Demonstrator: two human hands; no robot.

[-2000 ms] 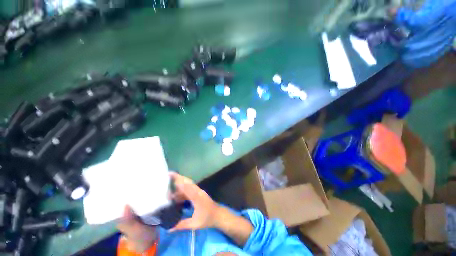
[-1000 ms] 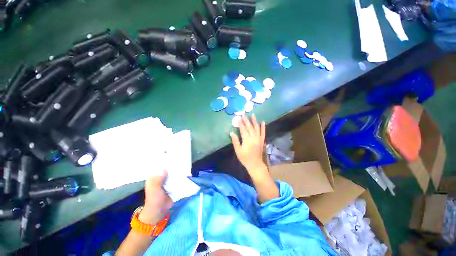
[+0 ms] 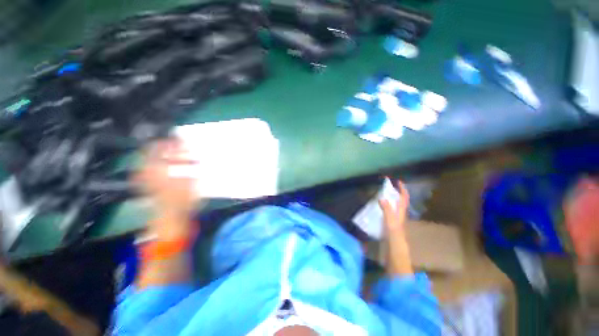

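Note:
The frame is blurred by motion. My right hand (image 3: 395, 205) is closed on a white wrapped unit (image 3: 371, 218), held past the table edge over an open carton. My left hand (image 3: 167, 174) is at the left side of the white wrapping sheets (image 3: 233, 157), beside the heap of black units; whether it holds anything is too blurred to tell. The sheets lie flat at the table edge. The black cylindrical units (image 3: 177, 56) are heaped at left and back. Round blue and white discs (image 3: 394, 108) lie in a loose pile right of the sheets.
An open carton (image 3: 433, 246) stands below the table edge at right, with white packets (image 3: 479, 312) in a carton nearer me. A blue stool (image 3: 522, 213) with an orange-red top is at far right. White strips (image 3: 586, 62) lie on the table's far right.
My right hand has moved from the discs to beyond the table edge and now holds a white wrapped unit. My left hand has moved left, towards the black units. The view has turned left.

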